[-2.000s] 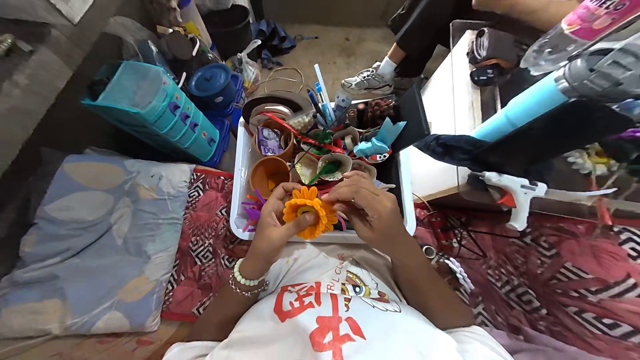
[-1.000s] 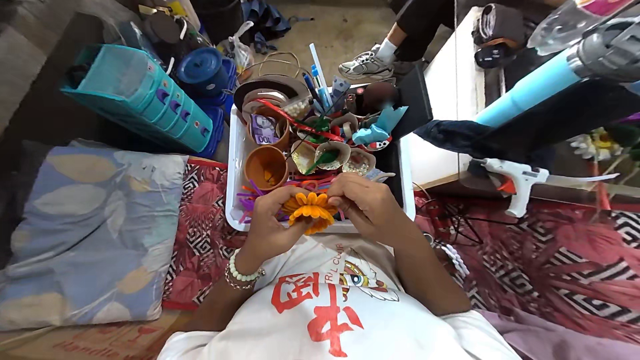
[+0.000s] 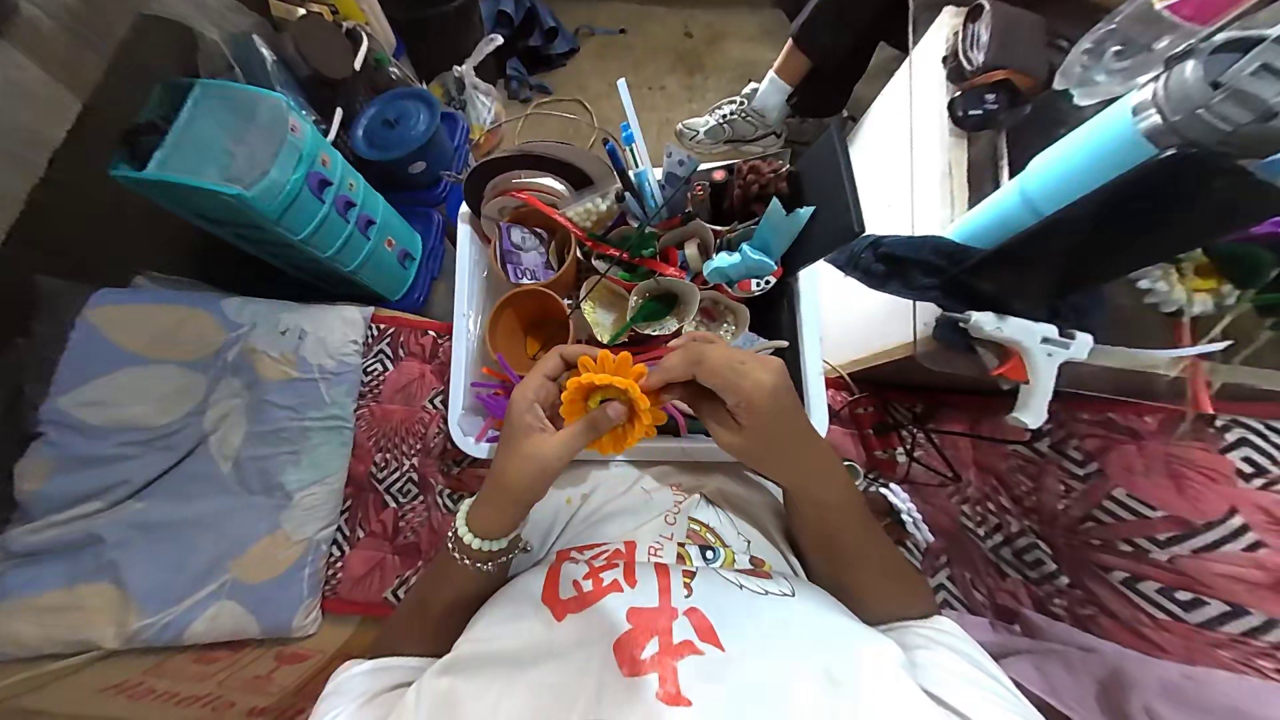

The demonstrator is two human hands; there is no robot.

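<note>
An orange pipe-cleaner flower (image 3: 632, 432) faces up between my hands, over the near edge of a white plastic tray (image 3: 464, 330). My left hand (image 3: 545, 420) grips it, thumb pressed on its yellow-green center. The fingertips of my right hand (image 3: 735, 400) pinch the petals at its right side. Just beyond my hands are an orange cup (image 3: 522, 325), paper cups holding beads, and a cup with a green piece (image 3: 655, 308). Purple pipe cleaners (image 3: 492, 400) lie in the tray left of my left hand.
Teal drawers (image 3: 300, 190) and a blue lidded container (image 3: 400, 135) stand at left, beyond a folded patterned cloth (image 3: 180, 460). A white glue gun (image 3: 1035, 360) and a light blue bottle (image 3: 1060, 170) are at right. Another person's shoe (image 3: 730, 122) rests beyond the tray.
The flower, tilted away one second ago, now shows its face and center to me. My left thumb has come onto its center. Both hands stay at the flower.
</note>
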